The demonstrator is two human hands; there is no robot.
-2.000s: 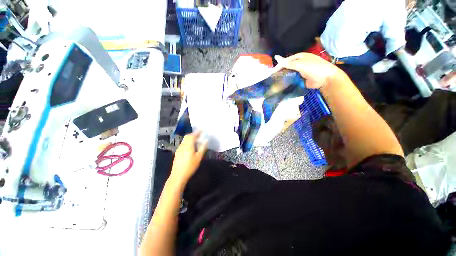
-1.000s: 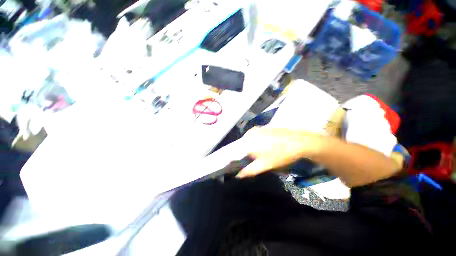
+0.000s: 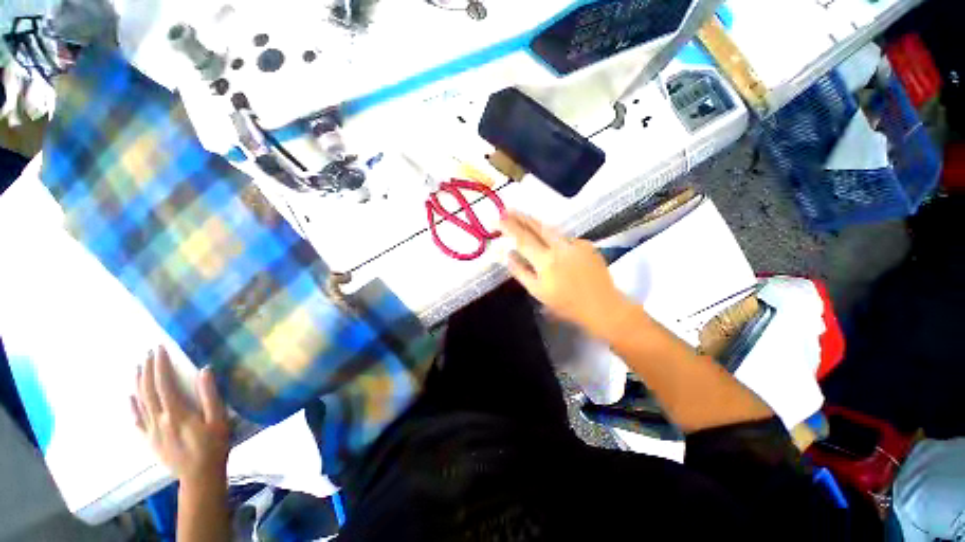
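A blue, yellow and black plaid fabric panel [image 3: 212, 244] lies over the left part of the white machine table and hangs over its front edge. My left hand [image 3: 182, 415] is at the panel's lower left edge, fingers spread on white material; whether it presses fabric or table I cannot tell. My right hand [image 3: 561, 270] is above the table's front edge, beside the red-handled scissors [image 3: 463, 219], fingers extended, holding nothing visible. The needle area [image 3: 341, 173] of the sewing machine is right of the panel, and no fabric shows under it.
A black smartphone [image 3: 542, 142] lies right of the scissors. The machine head [image 3: 423, 53] spans the back. White cut pieces [image 3: 693, 259] are stacked below the table at the right. A blue basket [image 3: 847, 159] with white pieces stands at the upper right, and a red container [image 3: 833, 328] is below it.
The view has swung left over the table. The plaid panel now lies spread on it, my left hand is at its edge, and my right hand has come up beside the scissors.
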